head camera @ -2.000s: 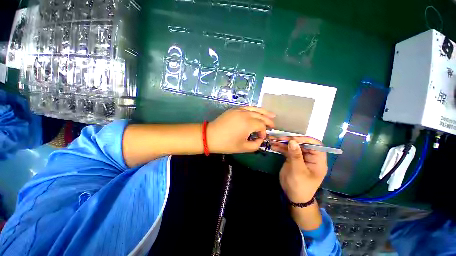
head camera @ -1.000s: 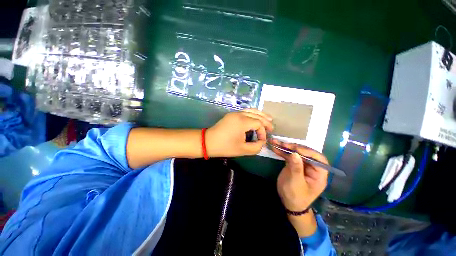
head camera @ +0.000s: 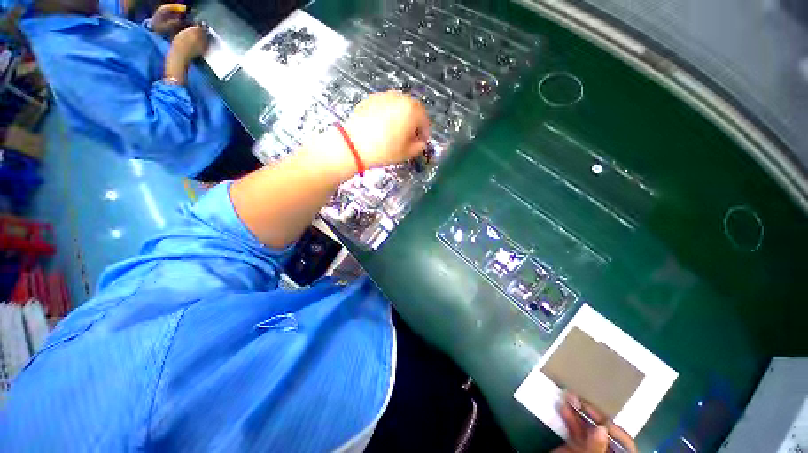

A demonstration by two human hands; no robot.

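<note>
My left hand (head camera: 388,128) is over the stacked blister trays (head camera: 361,232), its fingertips pinched at a small dark electronic module (head camera: 425,157); whether the module touches a tray pocket is unclear. My right hand (head camera: 592,435), cut off by the bottom edge, holds the tweezers (head camera: 580,410) over the lower edge of a grey-brown rectangle (head camera: 595,370). That rectangle lies on a white card (head camera: 657,376). A clear blister tray strip (head camera: 507,262) with parts in some pockets lies flat on the green mat between my hands.
A white sheet with a dark heap of small parts (head camera: 291,44) lies beyond the stacked trays. A person in blue (head camera: 124,84) works at the upper left. A pale equipment box (head camera: 775,411) stands at the lower right. The bench's curved edge (head camera: 673,75) runs along the upper right.
My view has turned left. My left hand has moved away from my right hand and the white card to the stacked trays. My right hand still holds the tweezers by the card.
</note>
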